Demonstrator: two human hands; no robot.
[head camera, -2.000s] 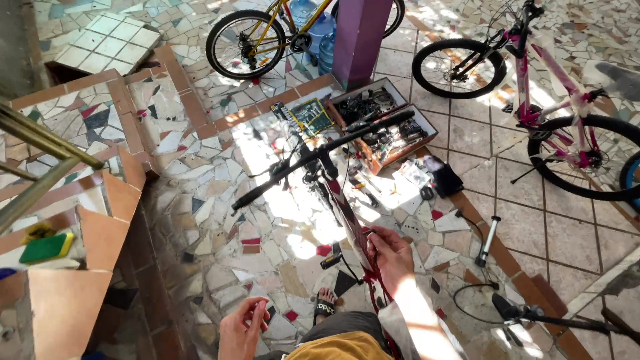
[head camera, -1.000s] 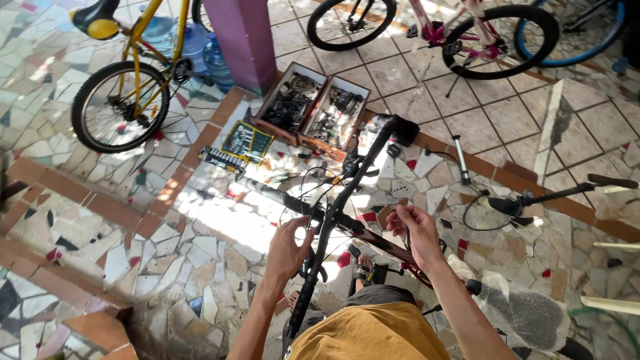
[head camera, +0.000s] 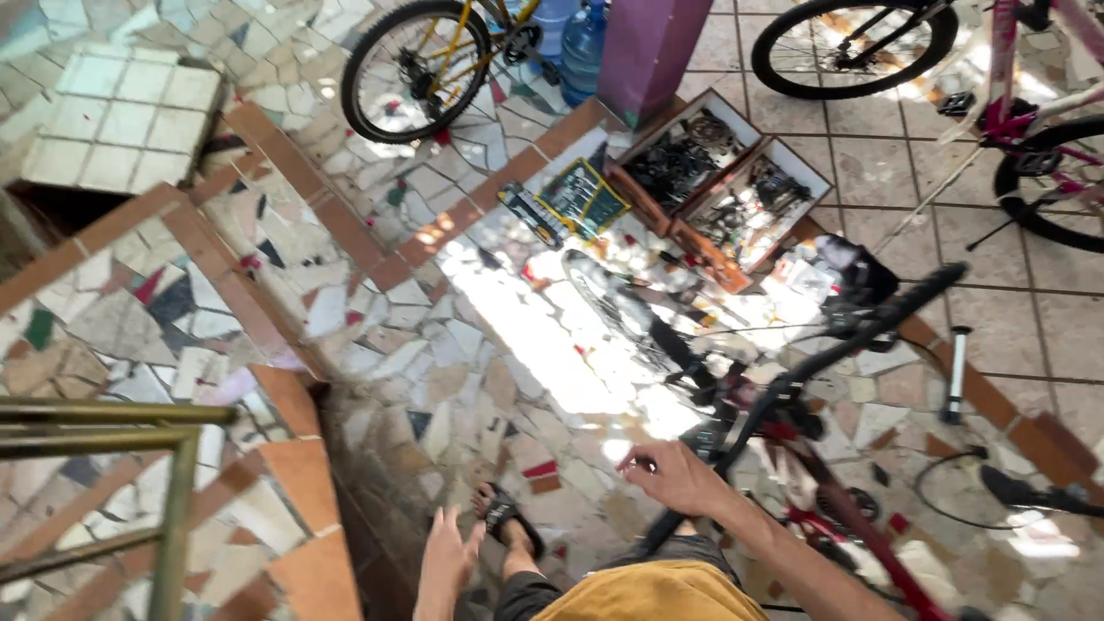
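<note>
A red bicycle frame (head camera: 862, 509) with a black handlebar (head camera: 828, 366) stands at my right, its front tire (head camera: 677, 345) pointing up and left across sunlit floor. My right hand (head camera: 677, 474) is beside the lower left part of the handlebar, fingers curled; whether something small is between them cannot be told. Low in the middle, my left hand (head camera: 450, 552) has its fingers apart and nothing visible in it, left of my sandaled foot (head camera: 509, 520). Two wooden drawers with metal parts, the nearer one (head camera: 750, 207) and the farther one (head camera: 690, 155), lie past the front wheel.
Beside the drawers lies a green tool set (head camera: 582, 198). A purple pillar (head camera: 651, 52), blue water jugs (head camera: 582, 52) and a yellow bicycle's wheel (head camera: 418, 73) are behind. Left are steps with brick edges (head camera: 297, 517) and a brass-colored railing (head camera: 177, 509). A hand pump (head camera: 957, 375) lies right.
Both hands were around the handlebar area; my left hand has come away from it to the left. The handlebar has turned relative to my body. The view has swung left.
</note>
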